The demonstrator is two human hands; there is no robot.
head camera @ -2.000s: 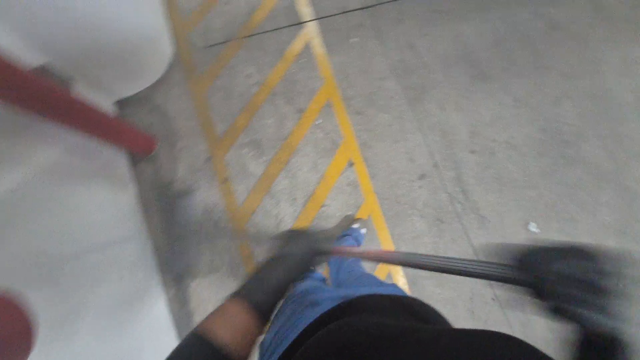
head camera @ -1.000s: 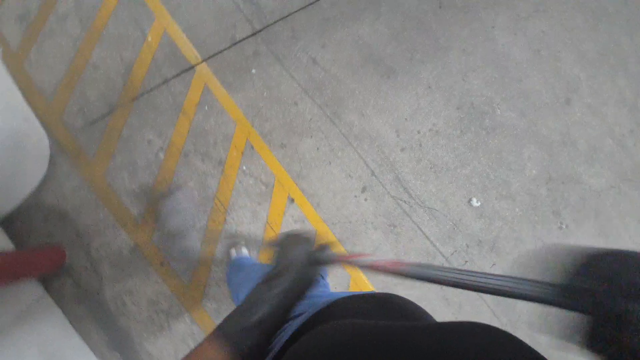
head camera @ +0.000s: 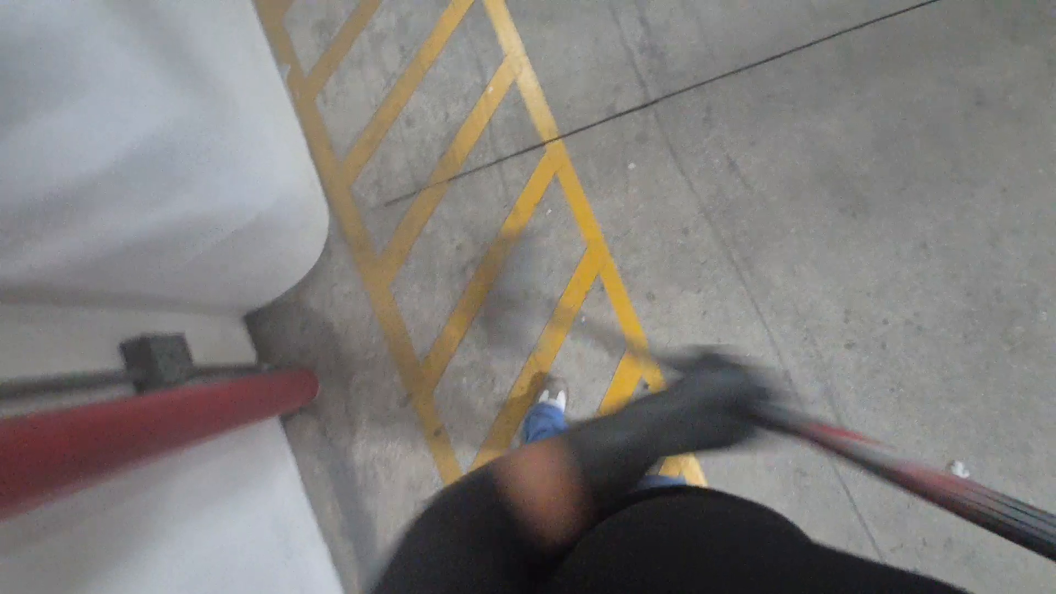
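My left hand (head camera: 718,400), in a long dark glove, is shut around a long thin pole (head camera: 907,478) with red and black parts. The hand and the pole are blurred. From the hand the pole runs to the lower right and leaves the view at the right edge. Its other end reaches up and left past the hand as a faint blur over the yellow floor lines, so what it carries there cannot be told. My right hand is outside the view.
Concrete floor (head camera: 866,247) bears a band of yellow hatched lines (head camera: 577,198) and a dark seam. At left stand a rounded white surface (head camera: 165,165), a red pipe (head camera: 165,433) and a dark fitting (head camera: 157,360). Small white debris (head camera: 958,469) lies at right.
My left hand has swung to the right with the pole. My right hand, on the pole at the right in both earlier frames, has left the view.
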